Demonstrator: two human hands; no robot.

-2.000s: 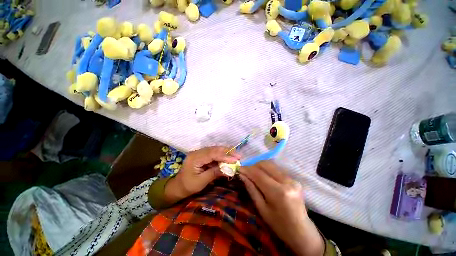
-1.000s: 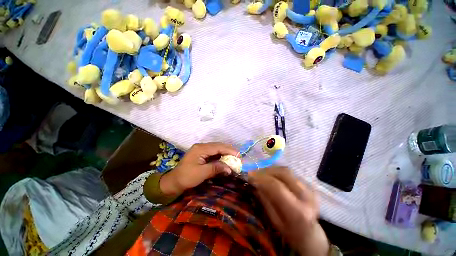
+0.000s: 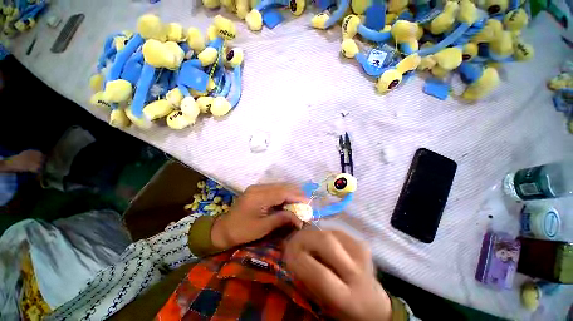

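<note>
My left hand (image 3: pixel 259 214) pinches the pale end of a plush toy piece (image 3: pixel 333 207) at the table's edge. Its blue tube curves right and up to a yellow end with a dark red eye-like spot, resting on the cloth. My right hand (image 3: pixel 333 263) is close to the right of the held end, fingers curled together, slightly blurred. A thin pale thread shows between the held end and my right fingers. I cannot see a needle. Thread snips (image 3: pixel 346 154) lie just beyond the toy, points away from me.
Toy piles lie at left (image 3: pixel 164 75) and far right (image 3: pixel 433 44). A smartphone (image 3: pixel 424 195), bottle (image 3: pixel 534 182), white jar (image 3: pixel 539 222) and purple box (image 3: pixel 497 259) lie right. A cardboard box (image 3: pixel 154 204) is below the edge. Another person's hand (image 3: pixel 25 161) shows far left.
My right hand has moved down and left, back close to the held end. The toy's eye end has turned inward from its earlier place. Another person's hand has appeared at the left edge.
</note>
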